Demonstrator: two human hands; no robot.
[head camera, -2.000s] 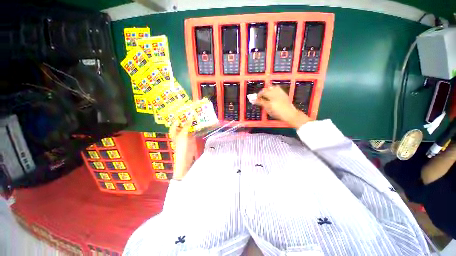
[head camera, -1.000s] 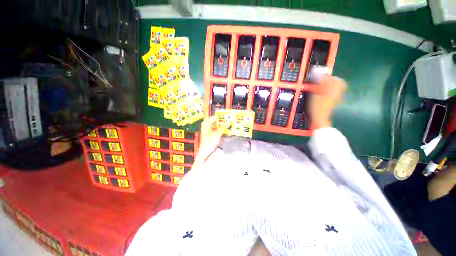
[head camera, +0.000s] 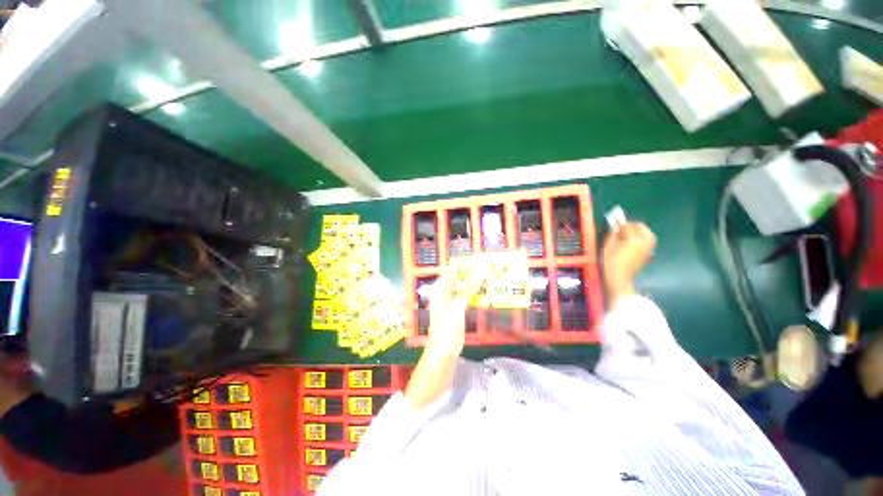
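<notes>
A red-orange tray (head camera: 593, 254) holds dark keypad phones (head camera: 567, 225) in two rows; the screens I can see are dark. My left hand (head camera: 453, 298) holds a yellow label sheet (head camera: 502, 279) over the tray's middle, hiding some phones. The sheet and hand are slightly blurred. My right hand (head camera: 629, 250) is just right of the tray, with a small whitish piece (head camera: 616, 217) at its fingertips. A loose pile of yellow label sheets (head camera: 370, 312) lies left of the tray.
A large black computer case (head camera: 174, 174) stands left of the sheets. Red trays of phones with yellow labels (head camera: 298, 426) are at the lower left. A white box device (head camera: 789, 189) with a cable is at the right. A person's dark sleeve (head camera: 823, 421) shows lower right.
The view has tilted up, showing more bench beyond. My left hand has brought the label sheet over the tray's middle. My right hand has moved from above the phones to the tray's right side.
</notes>
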